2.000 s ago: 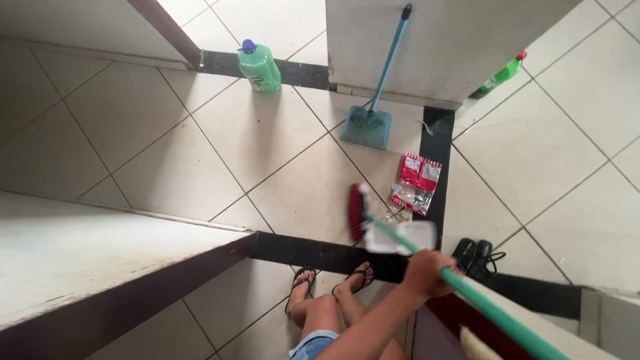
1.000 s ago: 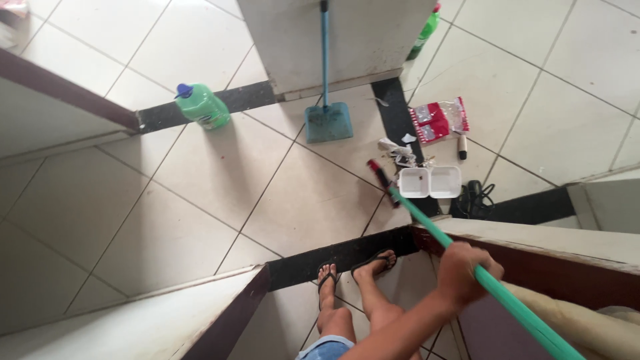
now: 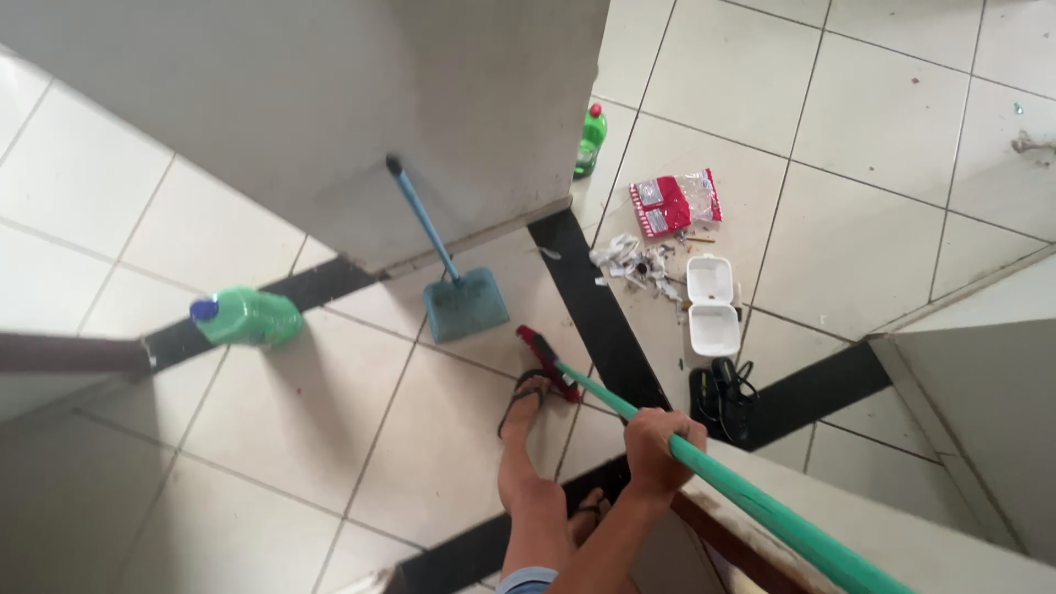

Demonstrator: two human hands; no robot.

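My left hand is closed around the green handle of a broom, whose upper end runs off the lower right of the view. My right hand is out of view. The broom's red and black head is on the tiles beside my sandalled foot. A blue dustpan with a long handle lies or stands close to the wall, up and left of the broom head. Right of the black floor strip are crumpled white scraps, an open white foam container and a red and clear plastic wrapper.
A green bottle with a blue cap stands at left. Another green bottle, with a red cap, is by the wall's edge. Black sandals lie below the foam container. A white ledge borders the lower right.
The broom head has moved from beside the foam container and scraps back to my foot. One foot has stepped forward, past the black strip. The view has turned noticeably.
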